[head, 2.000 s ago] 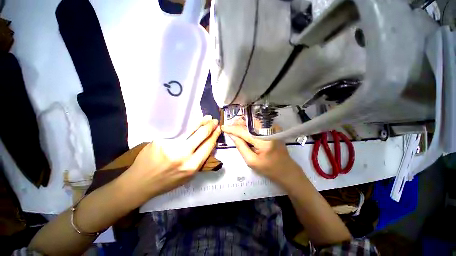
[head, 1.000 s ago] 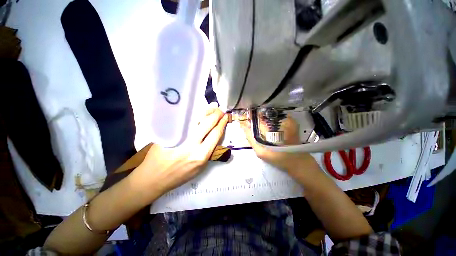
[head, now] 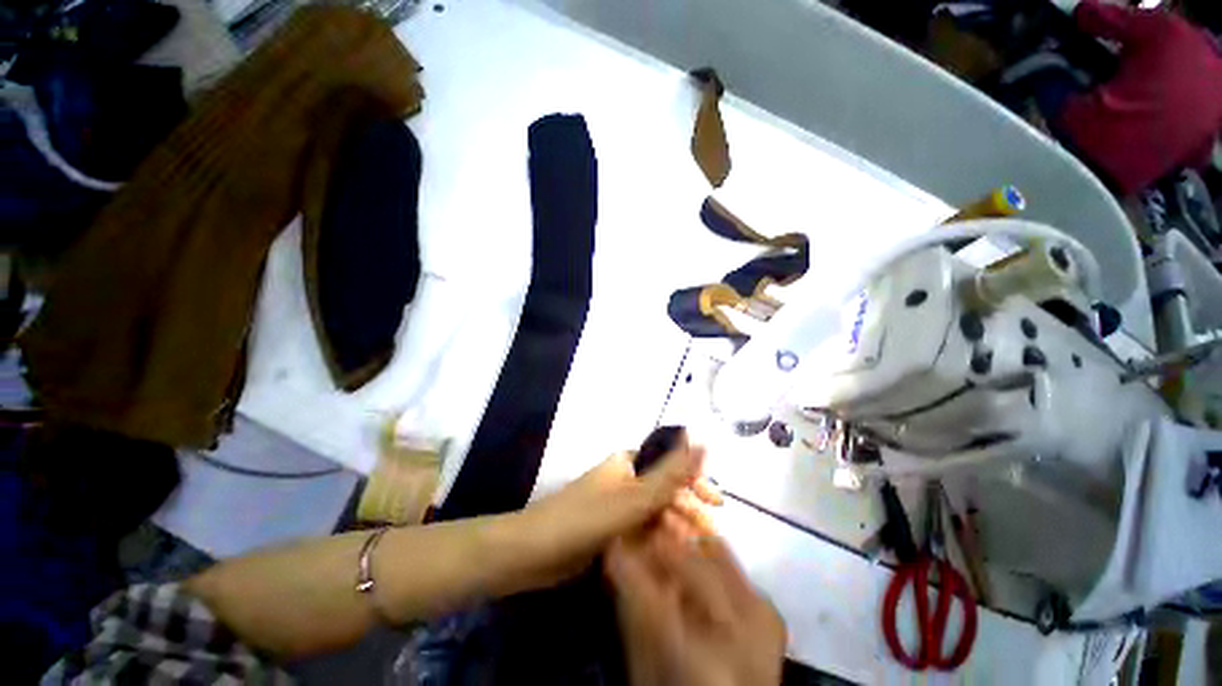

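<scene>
My left hand [head: 596,516] and my right hand [head: 704,603] are together in front of the sewing machine [head: 925,349], left of its needle area. A dark fabric piece [head: 657,450] shows between their fingertips; dark fabric also hangs below the hands over the lap. The fingers are blurred and hide most of the held piece. A long black cut piece [head: 547,288] lies left of the hands. Joined dark and brown pieces [head: 771,275] lie folded behind the needle area.
A brown bundle [head: 174,255] lies at the left, with a dark piece [head: 371,248] beside it. A beige tag [head: 403,476] is near my left forearm. Red-handled scissors [head: 929,614] lie right of my right hand. A person in red [head: 1152,94] is at the far right.
The view has shifted, showing more of the table and machine. Both hands have left the presser foot and come together nearer the body, left of the machine, with dark fabric.
</scene>
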